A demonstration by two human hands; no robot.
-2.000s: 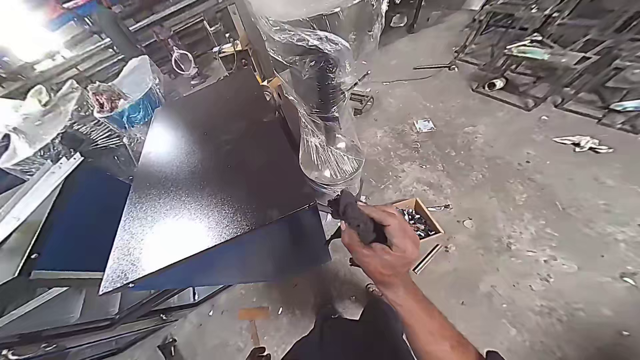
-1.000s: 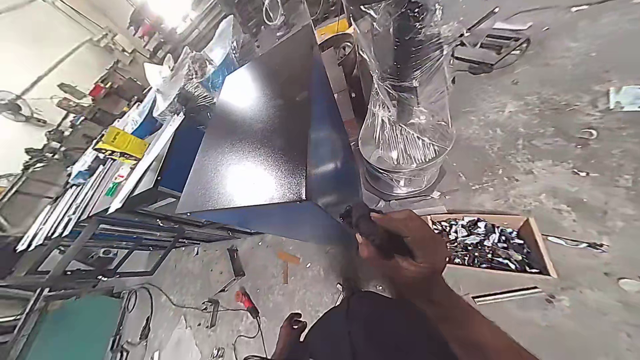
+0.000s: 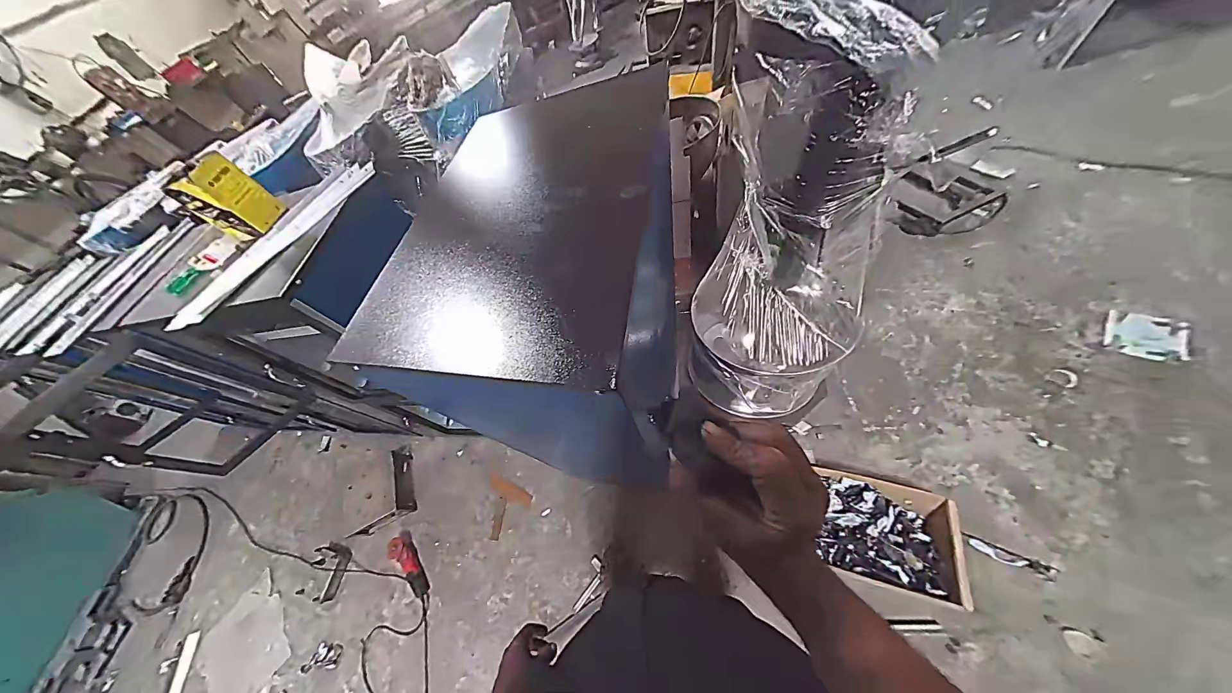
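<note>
A dark, glossy panel tops a blue cabinet-like metal box in front of me. My right hand is closed around a dark, blurred object beside the box's near right corner; what it is exactly I cannot tell. Low in the view, my left hand has its fingers curled near a thin metal piece; whether it holds that piece is unclear. A round-based item wrapped in clear plastic film stands just right of the box.
A wooden box of small metal parts lies on the floor at right. Steel frames with long strips and a yellow package are at left. A red-handled corded power tool and its cable lie on the floor. A green surface is lower left.
The view has shifted, bringing the left-hand racks and the floor tool into sight. My right hand stays near the box's corner with the dark object. My left hand shows more clearly than two seconds ago.
</note>
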